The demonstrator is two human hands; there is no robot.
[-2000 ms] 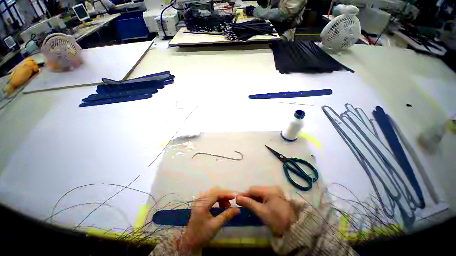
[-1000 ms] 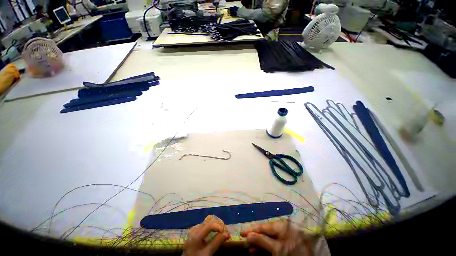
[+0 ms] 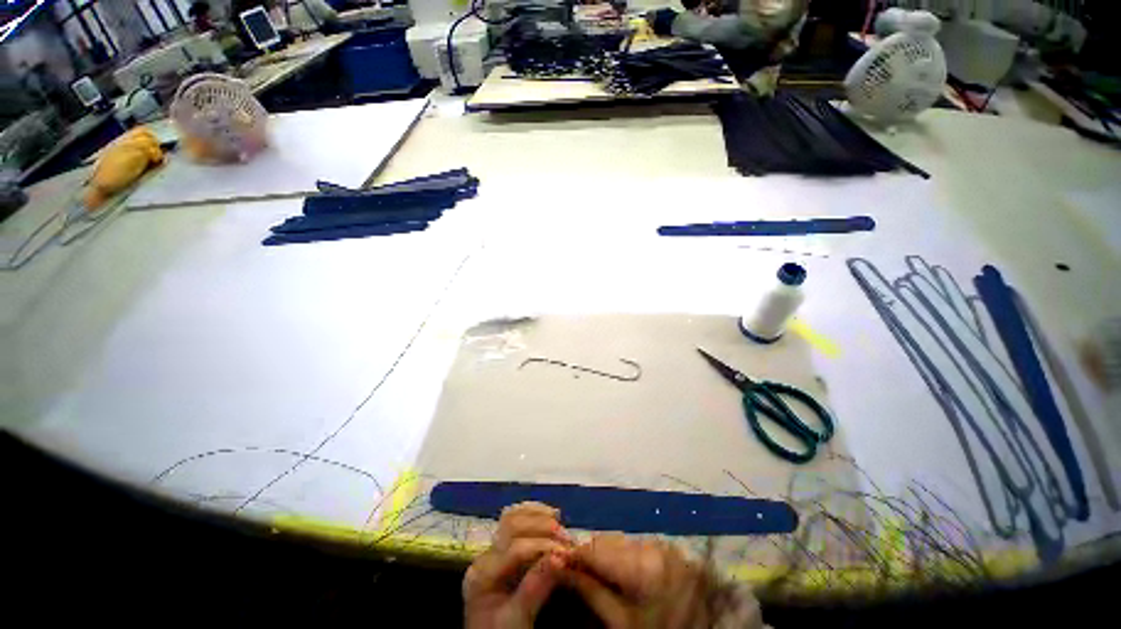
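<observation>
A navy strap piece (image 3: 688, 509) with tiny pale dots lies across the near part of the beige mat (image 3: 553, 430). My left hand (image 3: 514, 571) and my right hand (image 3: 633, 580) meet at the fingertips at the near table edge, just below the strap. The fingers of both hands are pinched together; anything between them is too small to see. Thread scissors (image 3: 784, 418) with green handles, a white thread cone (image 3: 774, 304) and a thin wire hook (image 3: 584, 369) rest on the mat. A clear packet (image 3: 498, 340) lies at its far left corner.
Navy straps (image 3: 375, 209) are piled at the left; one strap (image 3: 765, 227) lies beyond the mat. Outlined strips (image 3: 959, 381) lie at the right. Loose threads (image 3: 861, 522) tangle along the near edge. Two fans (image 3: 897, 80), black strips (image 3: 799, 135) and a person (image 3: 750, 31) are at the back.
My hands have come off the strap to the near table edge, and their fingertips have come together. The strap now slants slightly the other way. The camera view has shifted.
</observation>
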